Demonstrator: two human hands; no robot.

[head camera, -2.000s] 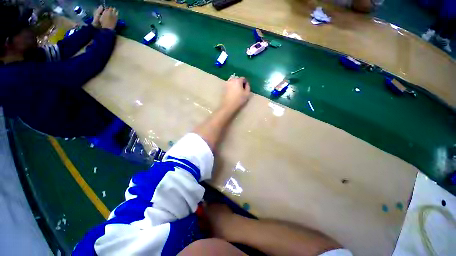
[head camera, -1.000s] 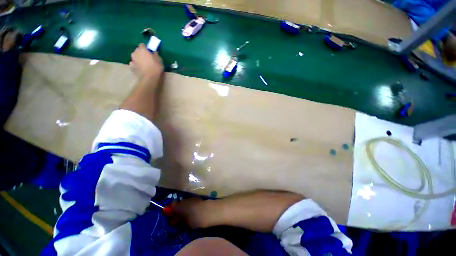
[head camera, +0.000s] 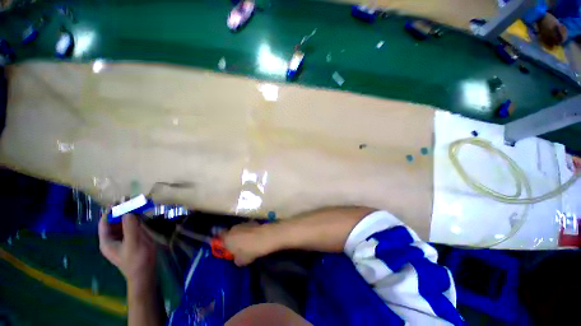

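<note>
My left hand [head camera: 130, 245] holds a blue battery pack [head camera: 130, 207] with a white top face, at the table's near edge on the left. Thin dark leads trail from it over the brown tabletop [head camera: 306, 149]. My right hand [head camera: 245, 243] is closed around the orange handle of what looks like a soldering iron [head camera: 220, 248], low at the lap. Its thin shaft points left towards my left hand and is blurred. I cannot tell whether its tip touches anything.
Several blue units lie on the green belt [head camera: 191, 38], one of them [head camera: 294, 65] near its closer edge. A pink-white device [head camera: 241, 15] lies further back. Yellowish tubing [head camera: 489, 167] lies coiled on a white sheet [head camera: 459, 216] at right. A grey metal bar [head camera: 548, 121] and a person's hand [head camera: 552, 30] show at right.
My left hand has picked up the white-faced blue unit from the belt and come back to the table's near edge. My right hand stays low with the orange handle.
</note>
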